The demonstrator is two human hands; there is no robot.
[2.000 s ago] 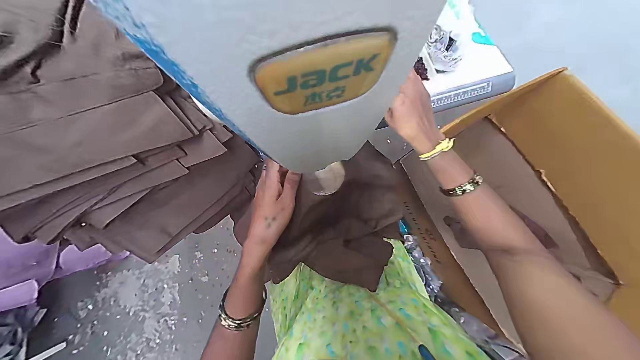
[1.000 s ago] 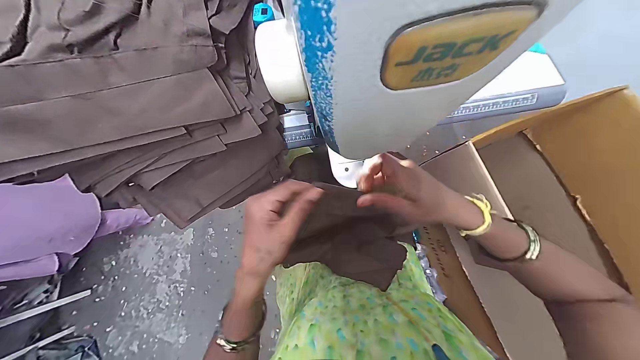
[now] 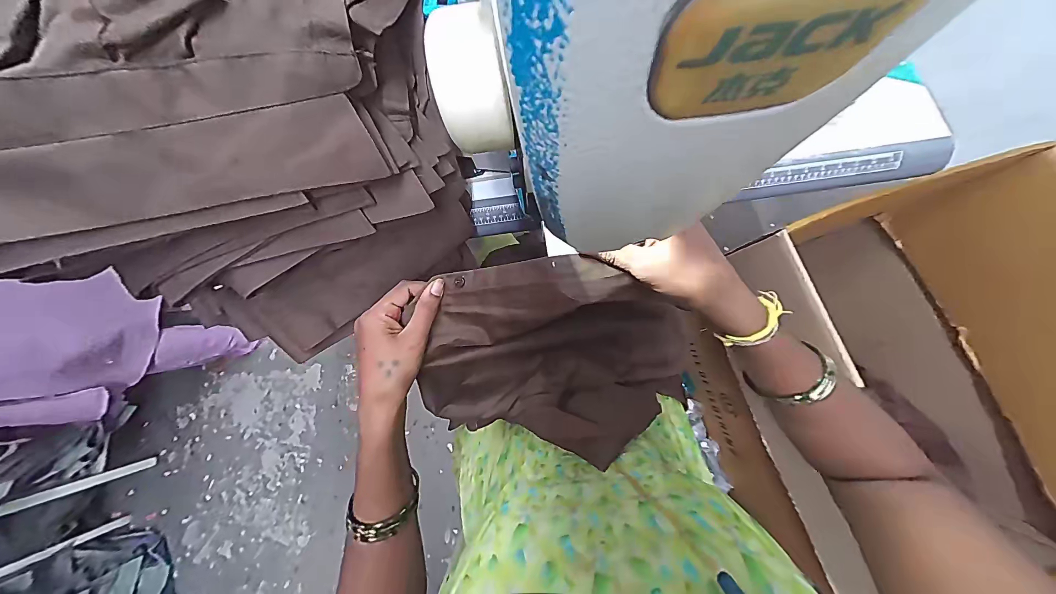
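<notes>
A dark brown fabric piece [image 3: 553, 346] hangs spread between my hands above my lap, just in front of a Jack sewing machine [image 3: 610, 140]. My left hand [image 3: 400, 334] pinches its upper left corner between thumb and fingers, near a small round mark or button. At the upper right edge, my right hand [image 3: 676, 268] grips the same cloth close under the machine head; some of its fingertips are hidden. The needle area lies out of sight behind the machine head and the cloth.
Brown cut fabric pieces [image 3: 190, 173] lie stacked at the left, with purple cloth [image 3: 74, 346] below them. An open cardboard box [image 3: 973, 272] stands at the right. The machine's white handwheel-like round part [image 3: 469, 78] juts out near the stack.
My hands have moved apart, and the brown piece is now stretched between them. Two seconds ago my right hand was raised beside the machine head, away from the cloth. The view has shifted.
</notes>
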